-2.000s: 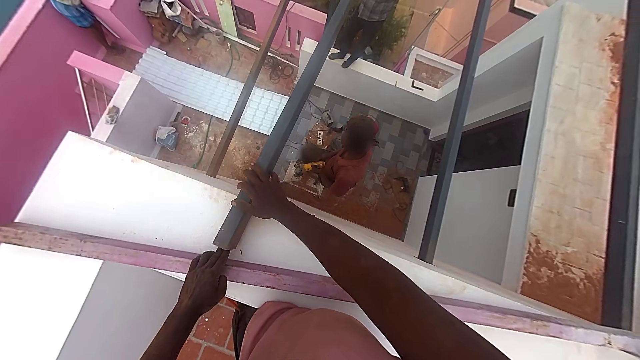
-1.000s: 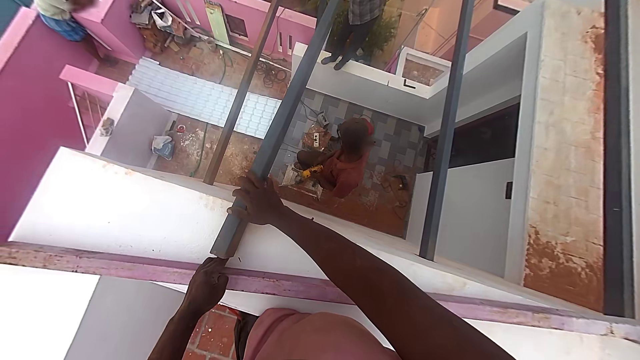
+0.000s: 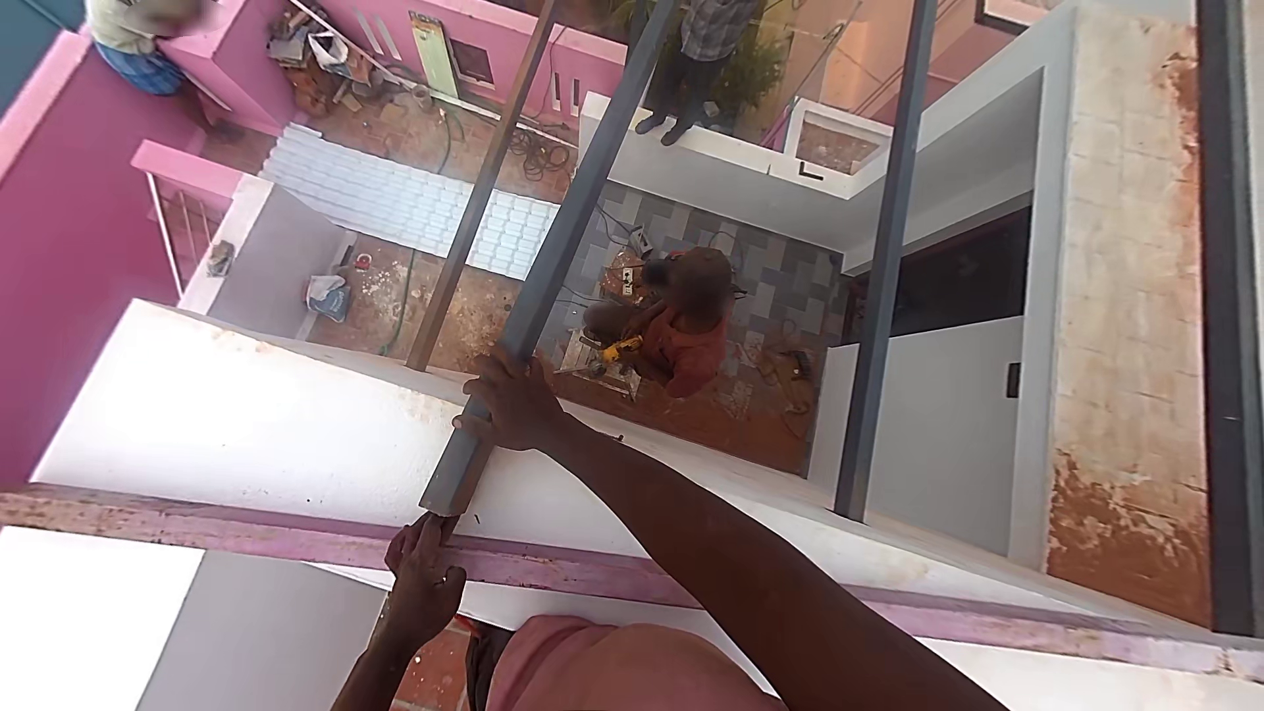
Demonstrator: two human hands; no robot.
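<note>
A long grey metal beam point(image 3: 568, 232) slopes from the far wall down to the white parapet, its near end just above the pinkish ledge point(image 3: 592, 576). My right hand point(image 3: 513, 400) is closed around the beam a little above that end. At the lower tip of the beam is my left hand point(image 3: 427, 573), its fingers touching or just under the end; whether it grips anything there is hidden. A second grey beam point(image 3: 882, 267) lies to the right, and a thinner brown metal bar point(image 3: 481, 188) to the left.
Far below, a person in a red shirt point(image 3: 686, 346) crouches with a yellow power tool point(image 3: 622, 349). Another person stands on the far white wall point(image 3: 736, 153). One more is at the pink wall point(image 3: 99, 197), upper left. White corrugated sheets point(image 3: 395, 202) lie on the ground.
Both hands stay at the near end of the beam, with little plain movement. The person at the upper left has come further into view, leaning over the pink wall.
</note>
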